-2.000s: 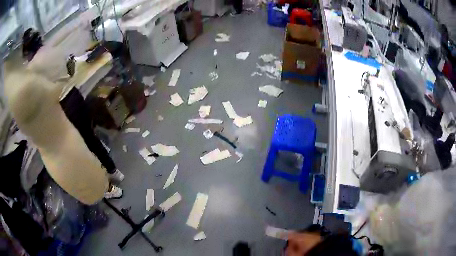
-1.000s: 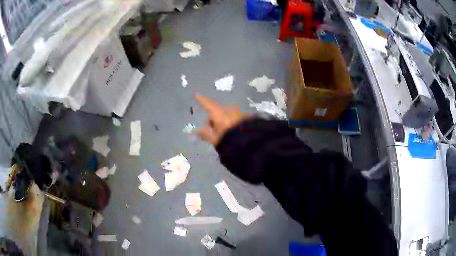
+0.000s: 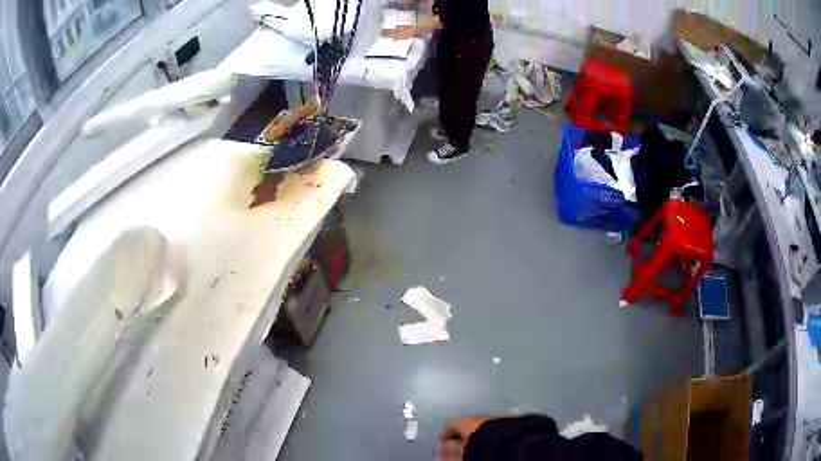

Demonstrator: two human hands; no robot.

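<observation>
My right hand (image 3: 457, 436) is at the bottom edge, partly cut off and blurred, with a dark sleeve behind it. It is over the grey floor and touches nothing that I can see; its fingers are unclear. My left hand is out of the picture. On the left stands the cream pressing table (image 3: 212, 221), with a rounded pale sleeve board (image 3: 99, 297) above its near part. A steam iron (image 3: 311, 144) with an orange-brown handle rests at the table's far right corner, beside a brown scorch.
A person (image 3: 464, 76) in dark clothes stands beyond the table. A blue crate (image 3: 590, 203) holds dark and white cloth. Red stools (image 3: 681, 236) stand near it. A cardboard box (image 3: 725, 396) is at the lower right. White scraps (image 3: 425, 317) lie on the floor. Sewing tables (image 3: 765, 194) line the right.
The view has moved forward along the aisle, and the pressing table and iron now show. My right hand, earlier stretched out with a finger extended, is now low at the bottom edge.
</observation>
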